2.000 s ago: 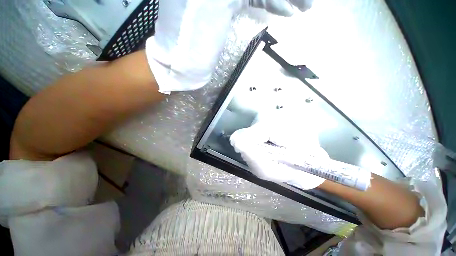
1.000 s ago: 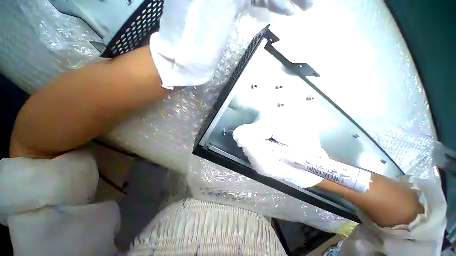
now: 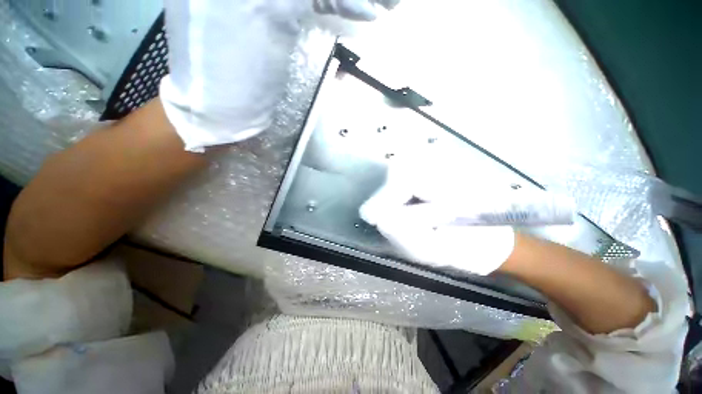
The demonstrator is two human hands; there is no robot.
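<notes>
A metal chassis (image 3: 331, 181) with a silver inside and black edges lies slanted on bubble wrap in front of me. My right hand (image 3: 442, 231), in a white glove, is over its inside near the lower edge and holds a white paint marker (image 3: 512, 212) with small print, its barrel pointing right. The marker's tip is hidden or washed out by glare. My left hand (image 3: 231, 65), gloved, reaches to the top of the picture between two chassis. Its fingers are cut off or lost in glare, so its hold cannot be told.
A second chassis (image 3: 137, 77) with a perforated black end lies at the upper left. Bubble wrap (image 3: 369, 296) covers the bench edge. Grey fingertips (image 3: 350, 6) show at the top edge; whose they are is unclear. A dark green surface (image 3: 616, 46) is at the upper right.
The chassis and the rest of the bench have shifted left in view. The marker lies more level in my right hand, and a perforated end now shows at the chassis's right.
</notes>
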